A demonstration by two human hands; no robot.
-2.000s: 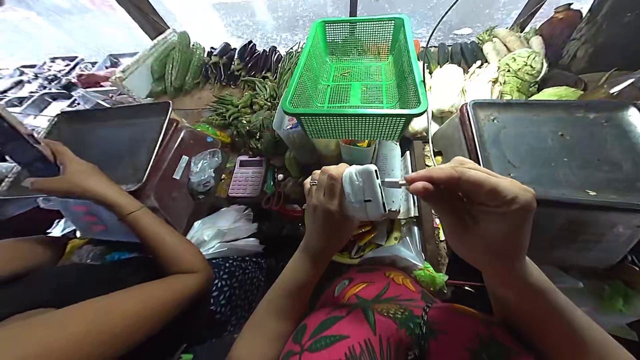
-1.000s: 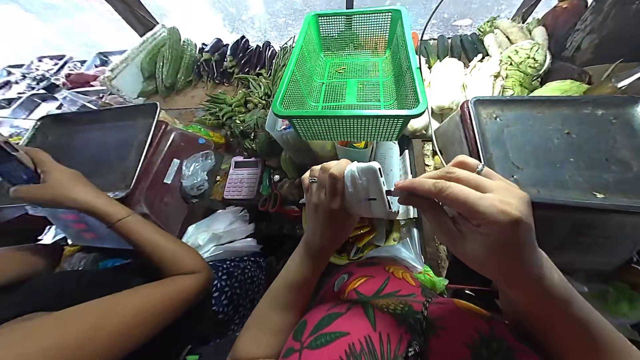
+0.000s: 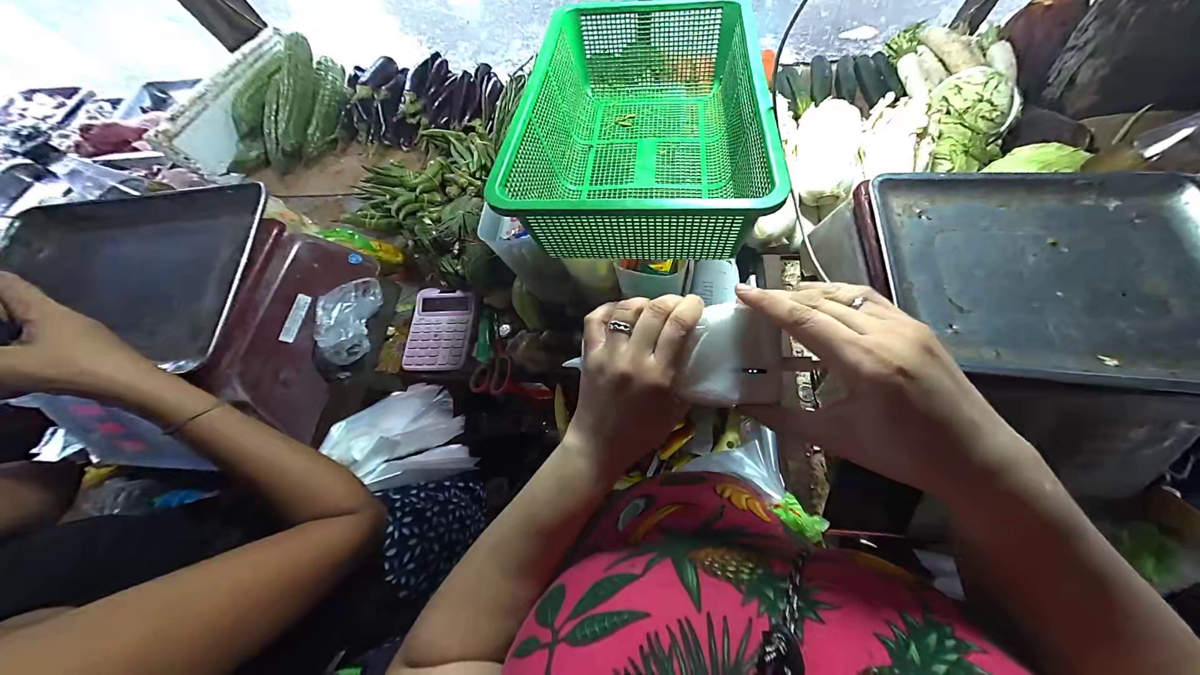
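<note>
My left hand [image 3: 637,375] grips a white, rounded device [image 3: 720,354], perhaps a power bank, with a small lit mark on its face. A ring shows on one of that hand's fingers. My right hand [image 3: 853,375], also ringed, has its fingers extended at the device's right side, with the fingertips by its upper edge; a short dark cable or plug seems to lie between palm and device, and whether the hand grips it cannot be told. Just beyond both hands is a green plastic basket [image 3: 647,208]. A pink calculator [image 3: 439,330] lies to their left.
Metal scale trays [image 3: 1050,281] [image 3: 131,272] flank the stall. Bitter gourds [image 3: 291,103], eggplants [image 3: 427,94], okra-like green pods [image 3: 412,197] and cabbages [image 3: 830,150] line the back. Red-handled scissors [image 3: 492,373] and white plastic bags [image 3: 403,436] lie left. A co-worker's arm [image 3: 234,431] reaches in.
My right hand has shifted from pinching at the device's side to spreading its fingers along it. The co-worker's hand at the left has moved partly out of view.
</note>
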